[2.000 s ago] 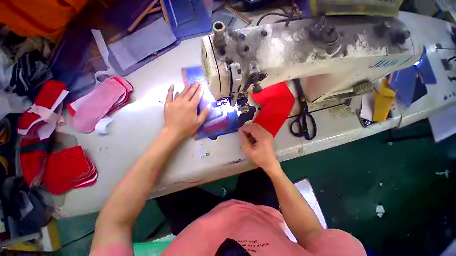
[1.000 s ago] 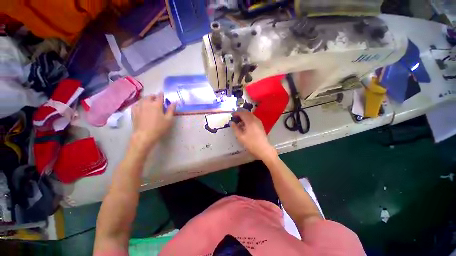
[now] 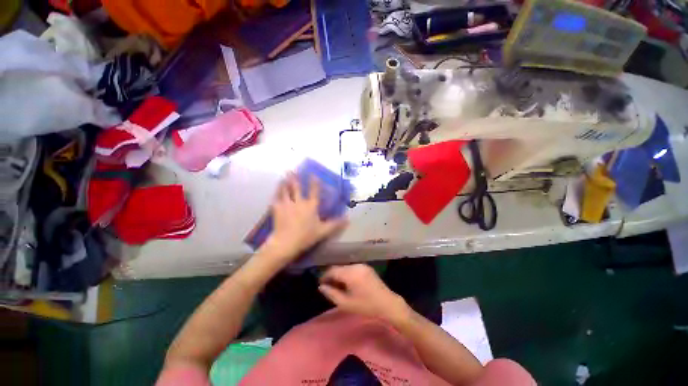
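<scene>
The blue-grey translucent sewing template (image 3: 330,188) lies tilted on the white table, left of the needle area and towards the front edge. My left hand (image 3: 298,219) rests on it with fingers spread; the hand is slightly blurred and covers part of the template. My right hand (image 3: 348,288) is off the table, over my lap, fingers curled; whether it holds anything cannot be told. The sewing machine (image 3: 483,105) stands behind, its needle area brightly lit. Red sewn pieces (image 3: 439,179) lie right of the needle. Black-handled scissors (image 3: 477,207) lie beside them.
At the left lie pink pieces (image 3: 219,139), a red stack (image 3: 155,212) and a tied red bundle (image 3: 136,136). Spare templates (image 3: 343,38) and a grey-white sheet (image 3: 283,77) lie behind. A yellow object (image 3: 597,197) stands at right. The control box (image 3: 571,34) is behind the machine.
The template has come out from under the needle, towards me and turned. My left hand has moved with it. My right hand has left the needle area and dropped below the table edge. The view has shifted.
</scene>
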